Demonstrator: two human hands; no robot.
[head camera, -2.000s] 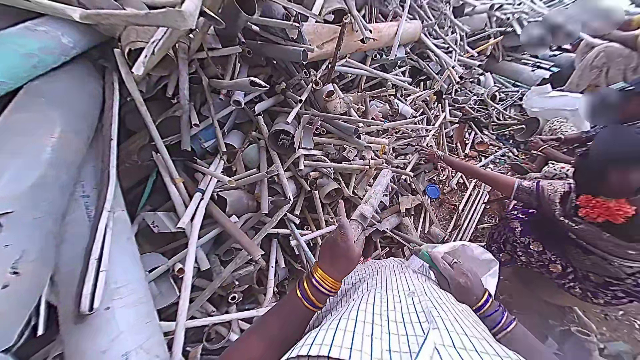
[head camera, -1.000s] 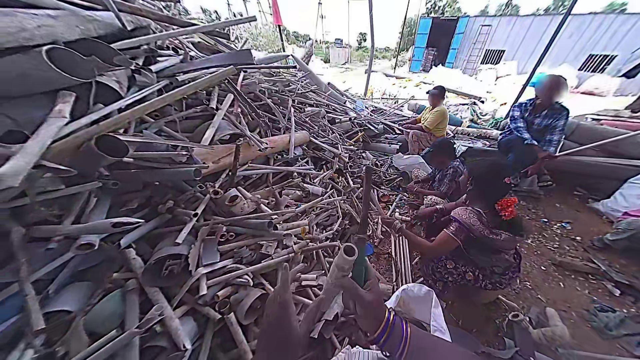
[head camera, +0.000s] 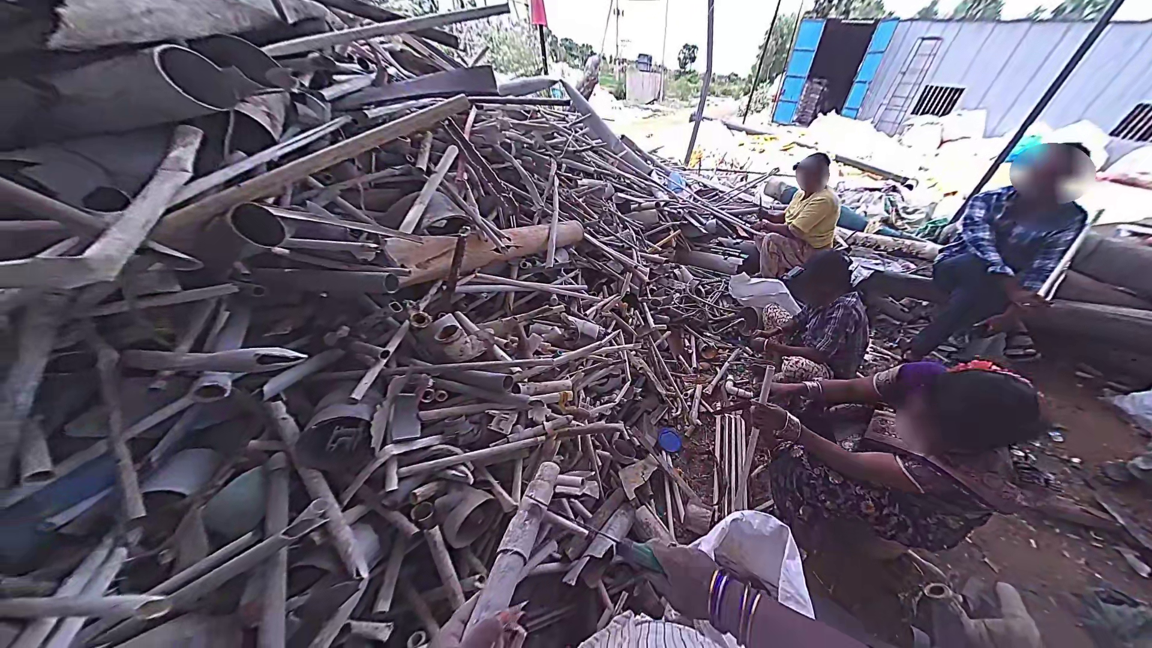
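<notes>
A pale, dirty plastic pipe (head camera: 522, 540) slants up from the bottom edge, with my left hand (head camera: 484, 630) around its lower end, partly cut off by the frame. My right hand (head camera: 681, 576), with bangles at the wrist, grips the green handle (head camera: 641, 555) of a long, thin-bladed tool. Its blade (head camera: 576, 526) points up and left, its tip at or near the pipe; whether they touch is not clear. A white sack (head camera: 760, 553) lies just beyond my right hand, and striped cloth (head camera: 652, 633) covers my lap.
A high heap of scrap pipes (head camera: 360, 423) fills the left and middle. A co-worker (head camera: 900, 450) sits close on the right, holding a pipe piece and a tool. Further back sit several people. Near the heap's edge are a blue round lid (head camera: 670, 440) and a row of thin pipes (head camera: 731, 459).
The green-handled tool stood upright a second ago; its blade now slants left toward the pipe. The co-worker's head and arms have moved. The view has tilted up since the oldest frame.
</notes>
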